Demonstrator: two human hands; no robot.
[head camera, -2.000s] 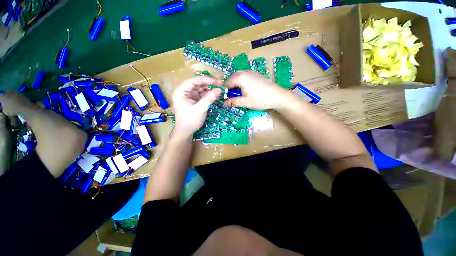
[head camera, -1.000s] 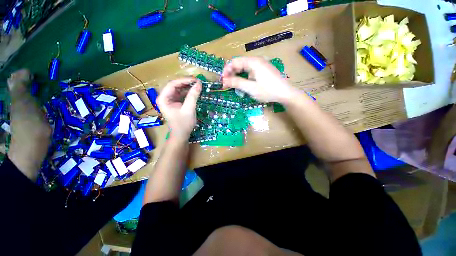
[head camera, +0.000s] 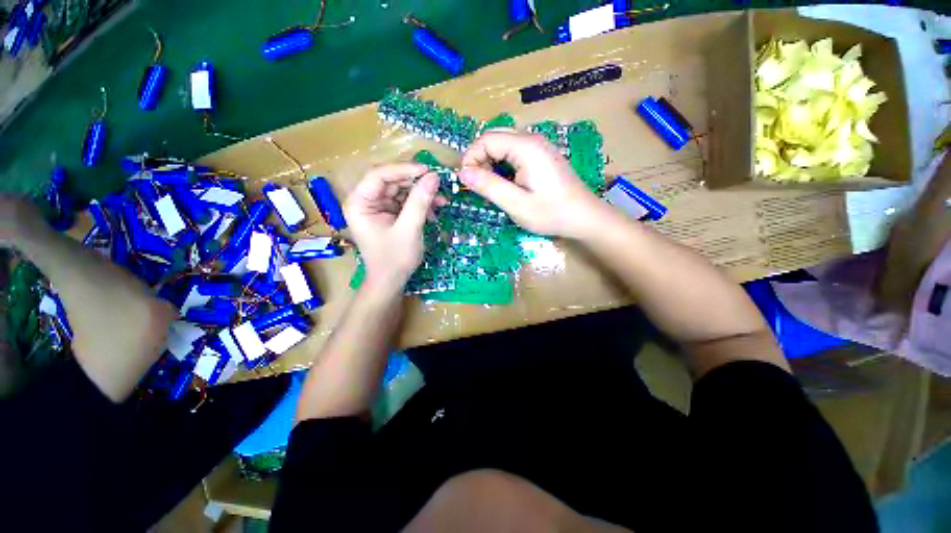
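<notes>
My left hand (head camera: 391, 217) and my right hand (head camera: 537, 185) meet above the circuit board strips (head camera: 469, 248). Their thumbs and fingertips pinch a small green-white circuit board (head camera: 452, 181) between them. It is tiny and partly covered by the fingers. No blue pack shows in either hand; the palms are hidden. The green strips overlap under and beyond the hands on the brown cardboard sheet (head camera: 615, 276). One strip (head camera: 428, 121) lies slanted beyond my left hand.
A large pile of blue battery packs (head camera: 250, 300) lies at left, beside a neighbour's arm (head camera: 94, 286). Single packs lie at right (head camera: 663, 123) and on the green surface (head camera: 240, 99). An open carton (head camera: 727, 104) holds yellow pieces (head camera: 813, 115). A black strip (head camera: 570, 83) lies beyond the boards.
The blue pack seen at my right hand two seconds ago no longer shows there. My right hand moved away over the boards, then back. Packs on the green surface shifted left; the left neighbour's arm moved.
</notes>
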